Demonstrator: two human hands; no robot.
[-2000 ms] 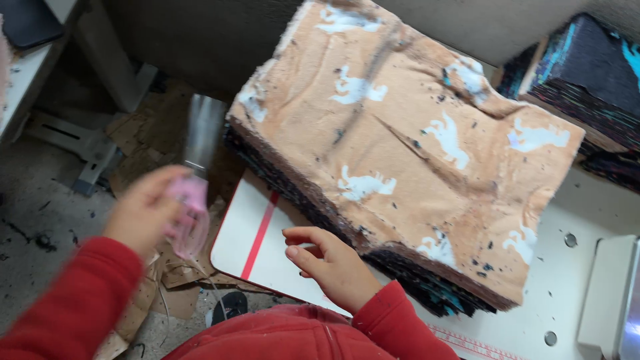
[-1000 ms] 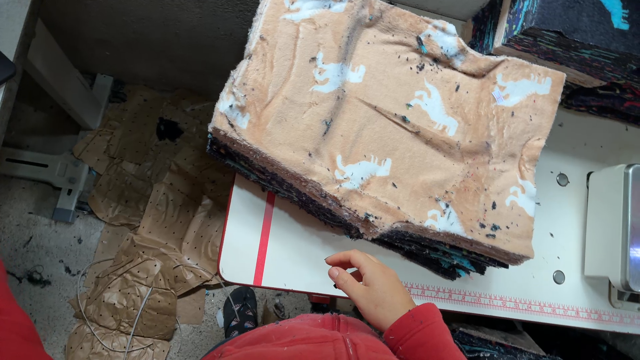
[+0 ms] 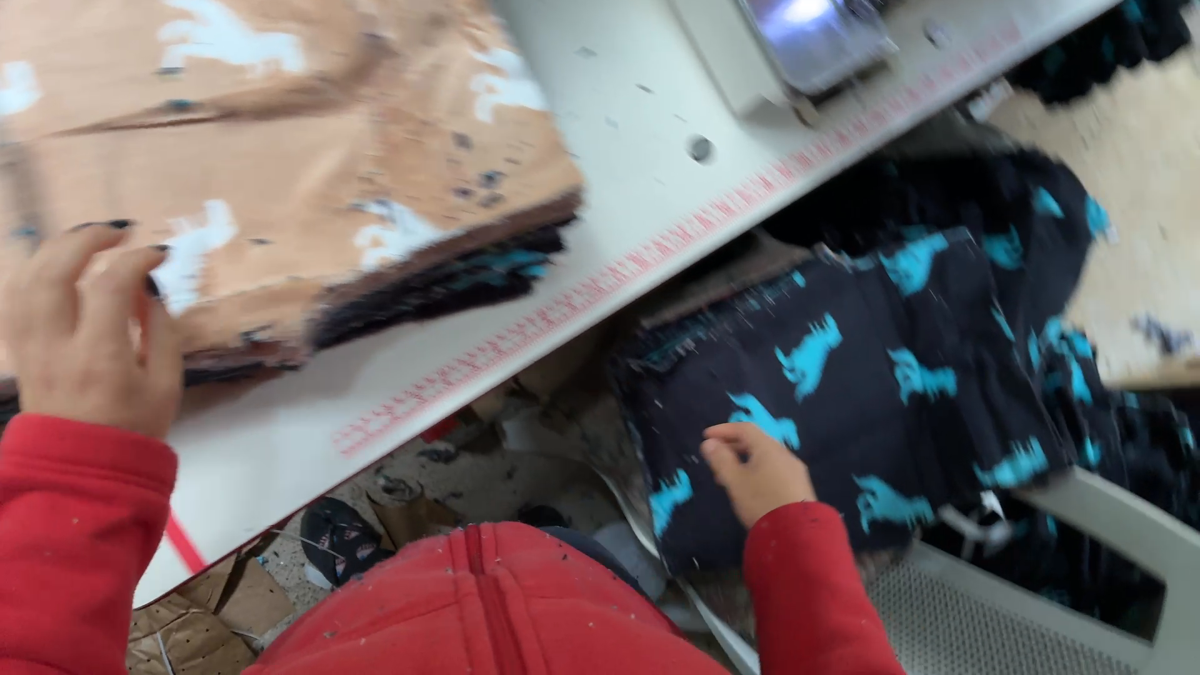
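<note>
My left hand (image 3: 98,328) rests, fingers spread and bent, on the near edge of a thick stack of tan fabric printed with white animal figures (image 3: 272,159); darker layers show below its top sheet. To the right, my right hand (image 3: 759,469) is over a pile of black fabric with turquoise animal figures (image 3: 834,394), its fingertips close to the cloth; whether they touch or pinch it cannot be told. The black pile lies on a light plastic chair (image 3: 994,609), lower than the table.
The white table (image 3: 647,112) has a red printed scale (image 3: 562,309) along its edge. A sewing machine or similar device (image 3: 806,42), blurred, stands at the top. Brown paper (image 3: 197,619) and scraps lie on the floor around a dark shoe (image 3: 342,539).
The pink-handled tool, by my left hand two seconds ago, is out of view. My left hand has come onto the tan stack, and my right has moved to the black fabric. The view has swung right.
</note>
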